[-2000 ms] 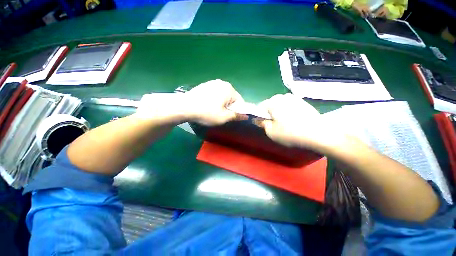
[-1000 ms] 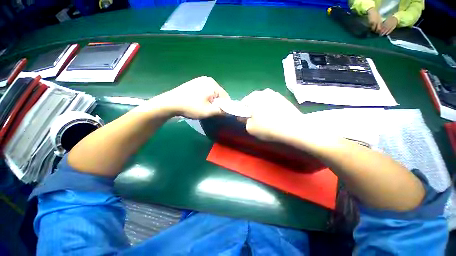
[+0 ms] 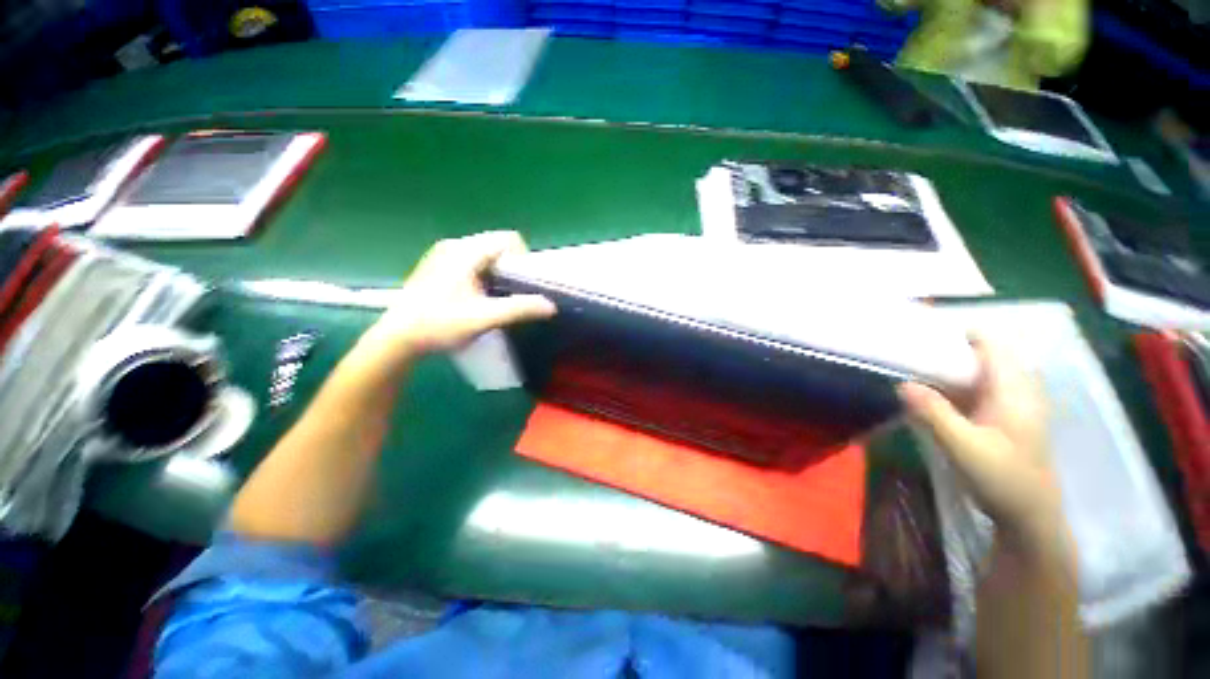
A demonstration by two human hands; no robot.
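A closed laptop unit (image 3: 703,365) stands tilted up on its long lower edge over a red foam sheet (image 3: 664,474). Its dark glossy face is toward me and reflects the red. My left hand (image 3: 465,295) grips its upper left corner, thumb on the near face. My right hand (image 3: 985,422) grips its upper right corner, thumb on the near edge. A white protective sheet (image 3: 650,265) shows behind the laptop's upper edge. The laptop's far face is hidden.
An open laptop base (image 3: 836,210) lies on white sheet behind. Bubble bags (image 3: 1108,491) lie right, black bin liner (image 3: 905,551) at the near edge. At left are a sleeve pile (image 3: 100,325), a white round holder (image 3: 157,398) and a wristwatch (image 3: 288,368). A person (image 3: 989,40) is across the bench.
My hands have moved apart from the middle of the laptop's upper edge to its two upper corners. The long edge is now uncovered, and the wristwatch shows at left.
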